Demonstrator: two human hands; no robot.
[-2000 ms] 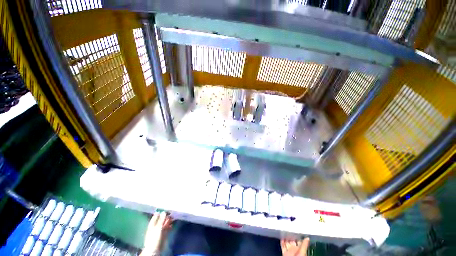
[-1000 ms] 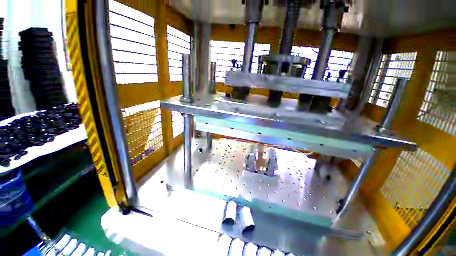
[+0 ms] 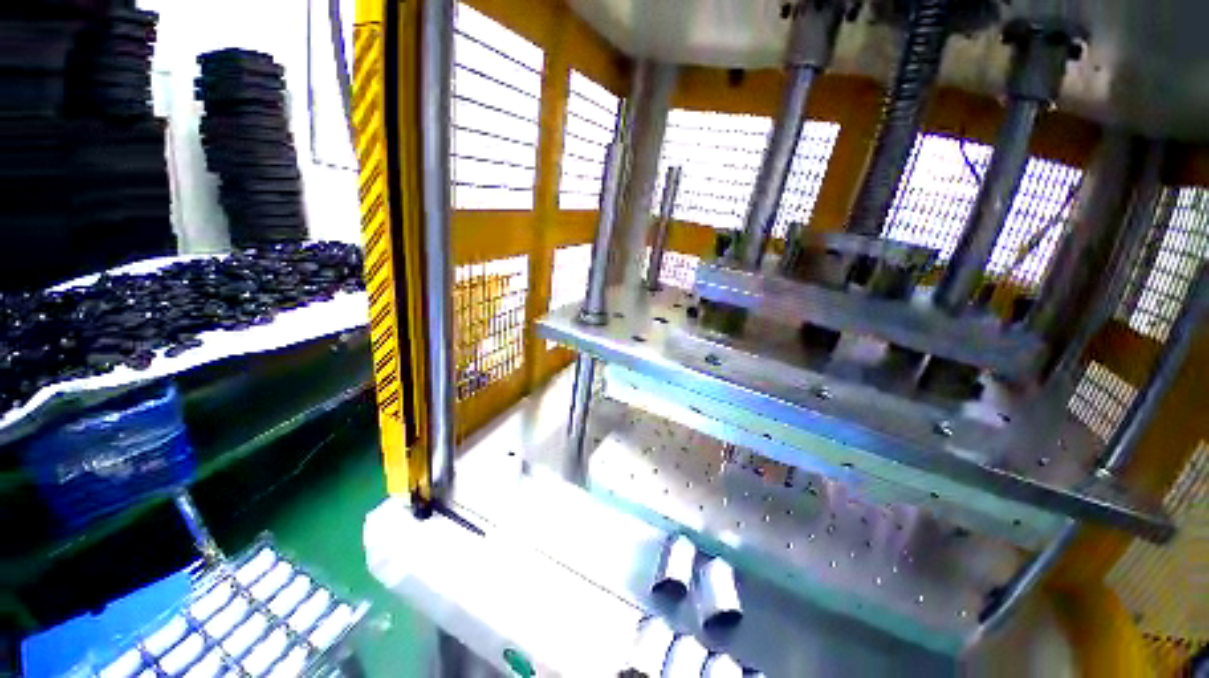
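Two white curved shell workpieces with dark ends (image 3: 717, 592) lie side by side on the steel plate behind the front ledge (image 3: 464, 583). A row of similar shells (image 3: 686, 658) shows at the bottom edge, cut off by it. The thick moving platen (image 3: 809, 397) hangs over the perforated bed plate (image 3: 663, 457). The small fixture blocks on the bed are blurred or hidden under the platen. Neither of my hands is in the picture.
A tray of white pieces in rows (image 3: 252, 623) is at lower left, with blue beside it. Loose black parts (image 3: 172, 311) cover a white-topped table, with dark stacks (image 3: 249, 146) behind. The yellow-and-black strip (image 3: 378, 239) and guide posts (image 3: 439, 265) edge the press opening.
The view has tilted up and turned left, so the press sits further right. Both hands, seen at the ledge earliest, are out of frame. The platen stands lower, closer to the bed.
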